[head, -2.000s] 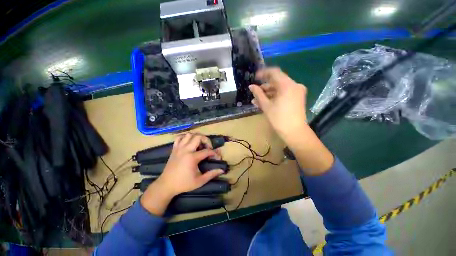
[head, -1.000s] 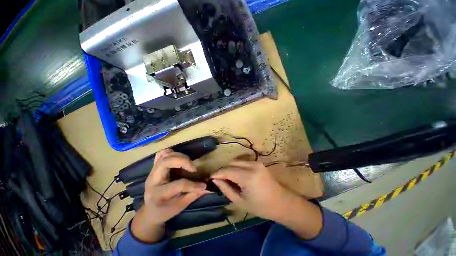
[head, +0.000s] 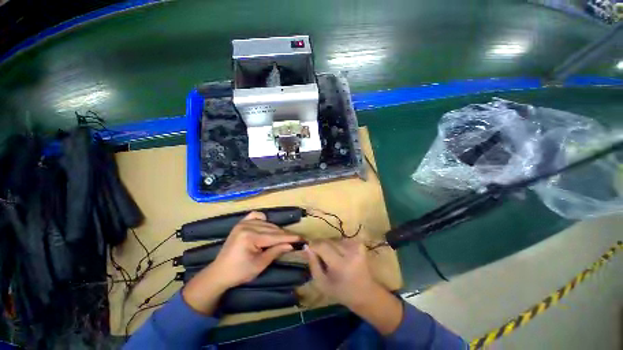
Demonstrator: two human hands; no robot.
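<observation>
Several long black wired units (head: 239, 224) lie side by side on the tan cardboard sheet (head: 160, 179), with thin lead wires at both ends. My left hand (head: 247, 251) lies over the middle units, its thumb and fingertips at the right end of one unit. My right hand (head: 340, 268) meets it there, fingertips pinched at a small black end fitting (head: 298, 245). The fingers partly hide the fitting and the unit end. The electric screwdriver (head: 437, 220) lies to the right of my right hand, its bit end toward the cardboard.
A silver-grey screw feeder (head: 277, 102) stands in the blue parts tray (head: 194, 147) behind the units. A stack of black wired units (head: 65, 198) is at left, wires hanging. A clear plastic bag (head: 471, 147) with black parts lies at right. Yellow-black floor tape (head: 553, 304) shows at lower right.
My right hand has come from the parts tray to the unit ends and meets my left hand there. Since a second ago the view has shifted, and both hands remain together at the units.
</observation>
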